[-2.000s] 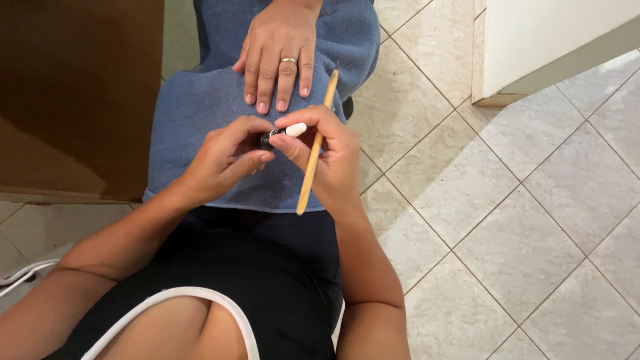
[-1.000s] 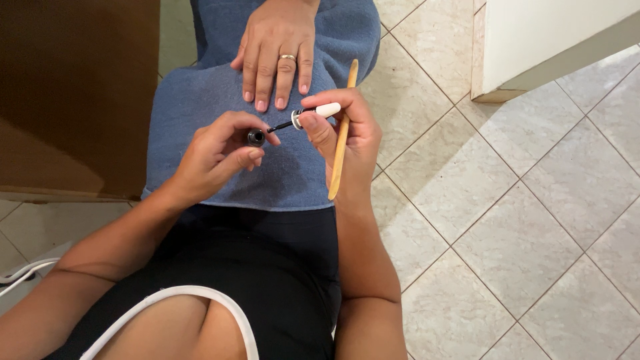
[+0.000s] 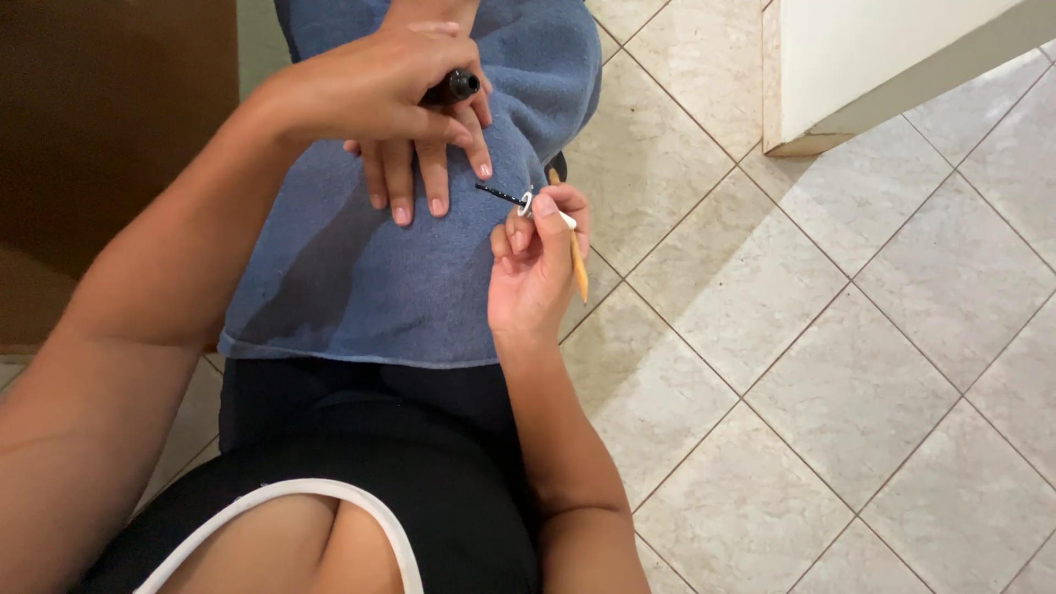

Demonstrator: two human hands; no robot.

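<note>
My left hand (image 3: 384,87) holds a small black nail polish bottle (image 3: 455,86), its open neck facing me, and lies over the back of another person's hand (image 3: 408,169). That hand rests spread on a blue towel (image 3: 396,289). Between thumb and fingers of my right hand (image 3: 540,256) is the white-capped nail polish brush (image 3: 501,195), its dark tip just below the person's outermost fingertip, apart from the nail. A wooden stick (image 3: 580,268), pointed at its lower end, is also held among my right fingers.
The towel covers the lap. A dark brown panel (image 3: 107,165) stands at the left. At the upper right is the end of a white wall (image 3: 858,66), above a light tiled floor (image 3: 784,330).
The brush has come out of the bottle. My left hand has moved up with the bottle onto the other person's hand, and my right hand now holds the brush below that person's fingertip.
</note>
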